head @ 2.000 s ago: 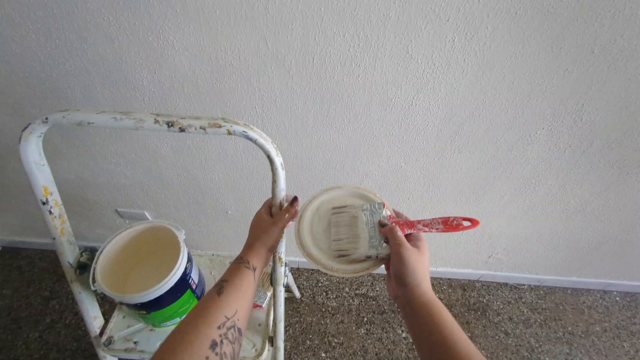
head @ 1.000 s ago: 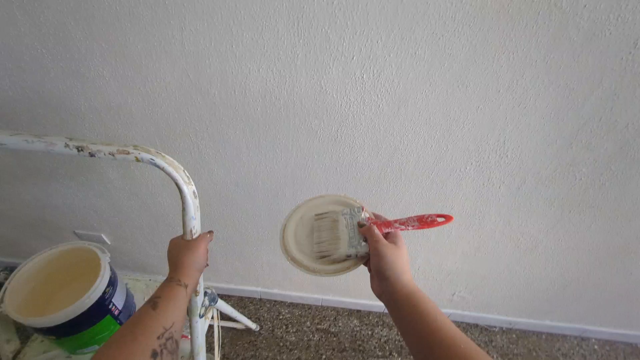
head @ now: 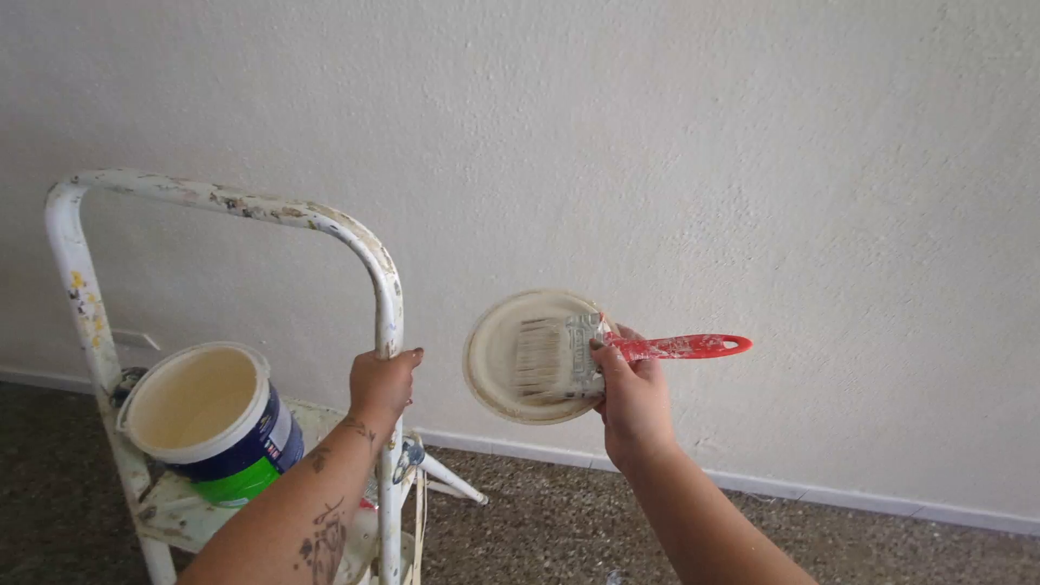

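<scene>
My left hand [head: 383,386] grips the right upright of a white, paint-spattered metal stepladder [head: 390,317]. To its right, my right hand [head: 638,394] holds a flat paintbrush with a red handle [head: 691,347] together with a round, paint-coated lid [head: 493,370]. The brush's bristles [head: 543,357] lie over the face of the lid and point left; the handle sticks out to the right past my fingers. On the ladder's top step stands a paint bucket [head: 280,431] with a blue and green label, uncovered, its inner wall coated in cream paint.
A rough-textured white wall [head: 650,162] rises in front, with a pale baseboard [head: 812,494] along a dark speckled floor [head: 520,536]. A small white wall plate [head: 136,338] is behind the ladder at left. A ladder leg [head: 455,479] reaches out to the right near the wall.
The view swung so that the ladder went left and then came back. Both hands keep their holds, the left on the ladder upright, the right on the brush and lid.
</scene>
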